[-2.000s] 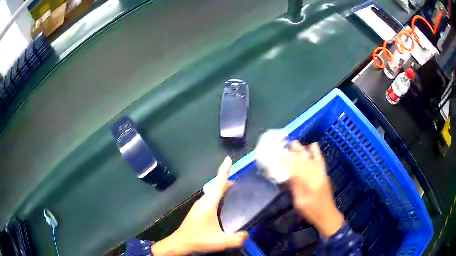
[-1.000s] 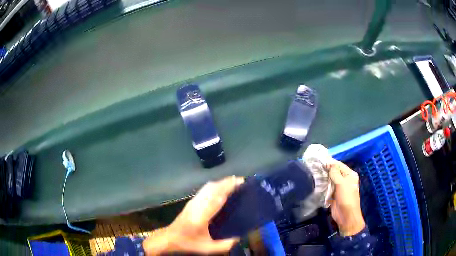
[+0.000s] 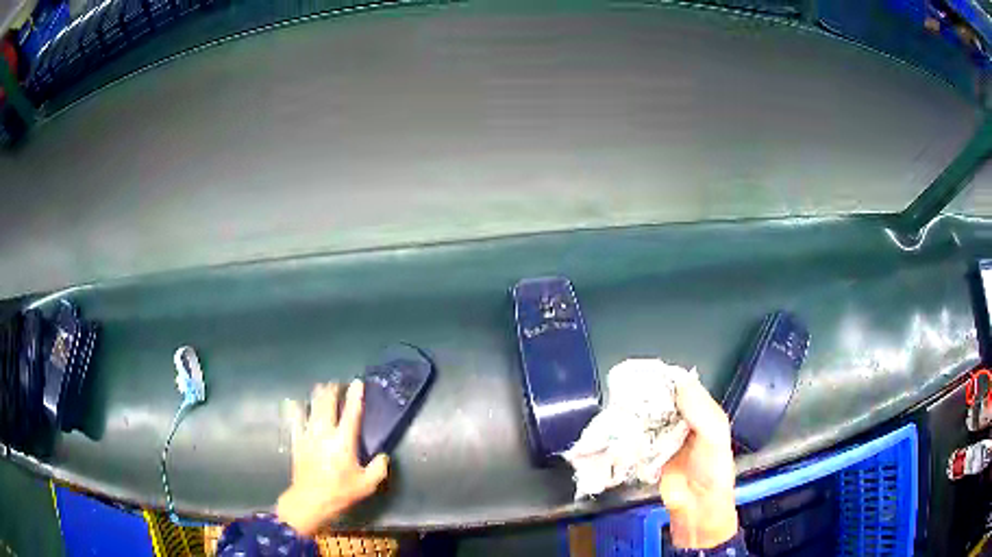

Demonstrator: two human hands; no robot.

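Observation:
My left hand (image 3: 330,462) is low left of centre, fingers spread. Its index finger and thumb are at the left edge and lower end of a navy charger housing (image 3: 396,394) that lies on the green bench mat. I cannot tell how firmly they touch it. My right hand (image 3: 699,468) holds a crumpled whitish rag (image 3: 631,426) above the bench's front edge. A second navy housing (image 3: 557,364) lies at centre, its lower right end close to the rag. A third housing (image 3: 770,375) lies tilted to the right, its lower end near my right hand.
A blue crate (image 3: 883,495) with dark housings in it stands at the lower right. A light blue cord with a pale end (image 3: 189,375) lies on the left. Dark housings or parts (image 3: 67,375) are stacked at the far left. The long grey-green conveyor (image 3: 490,141) runs behind the mat.
The housing from my left hand now lies on the mat left of the other two. My hands have moved apart, with the rag still in my right hand. The view has turned left.

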